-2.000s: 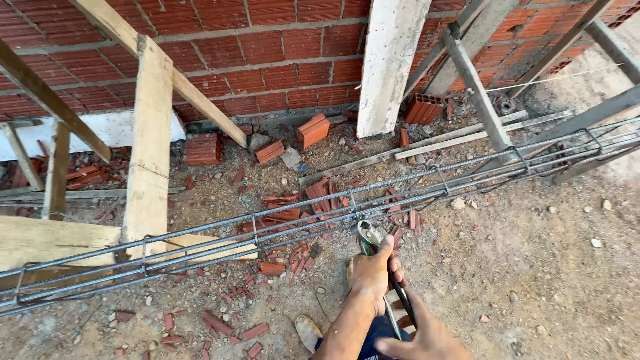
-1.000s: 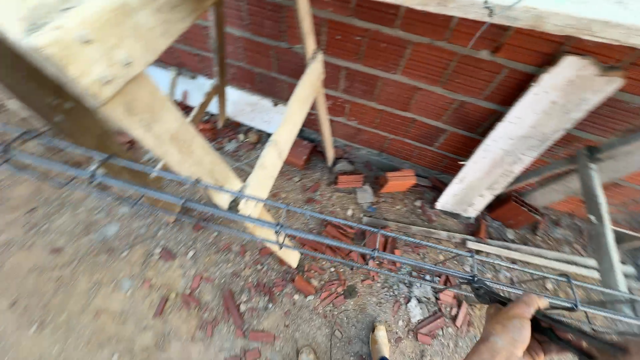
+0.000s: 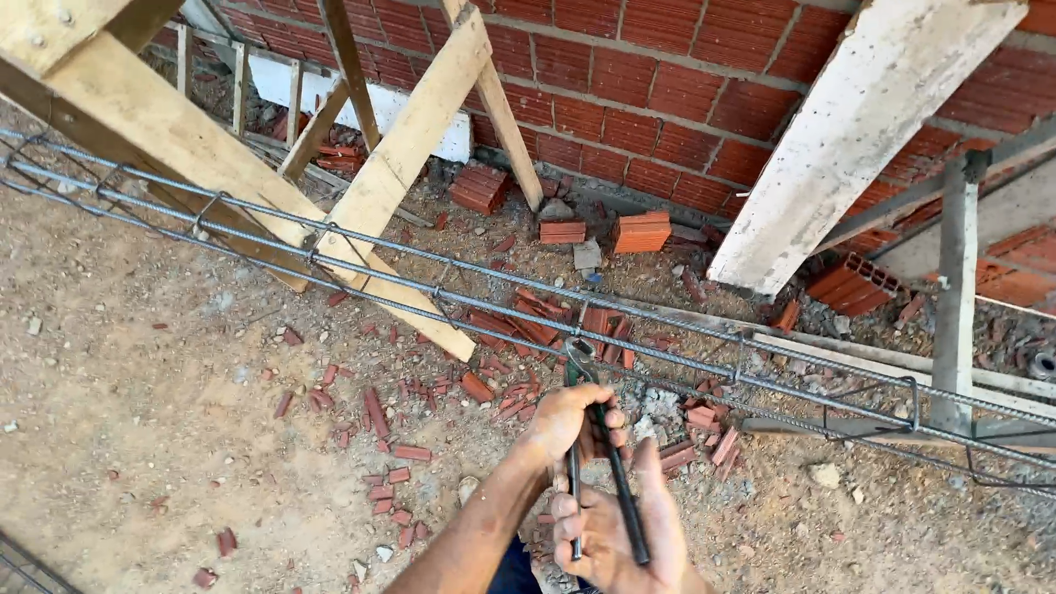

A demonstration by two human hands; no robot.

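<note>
End-cutting nippers (image 3: 581,363) with long dark handles have their jaws at the lower bars of a long rebar cage (image 3: 528,330), beside a stirrup. My left hand (image 3: 569,421) grips the nippers near the head, with fingers around the upper handles. Lower down, my right hand (image 3: 619,528) lies palm up around the spread handles, fingers curled at the thin one and the thumb beside the other. Whether a tie wire sits in the jaws cannot be told.
Wooden braces (image 3: 404,140) cross behind the cage at left. A whitish plank (image 3: 858,140) leans on the red hollow-brick wall (image 3: 652,99). Broken brick pieces (image 3: 375,412) lie on the dirt ground, and a grey wooden post (image 3: 955,289) stands at right.
The view has swung about. One second ago a hand was at the cage at the lower right; now both hands are together on the nippers at the cage's middle.
</note>
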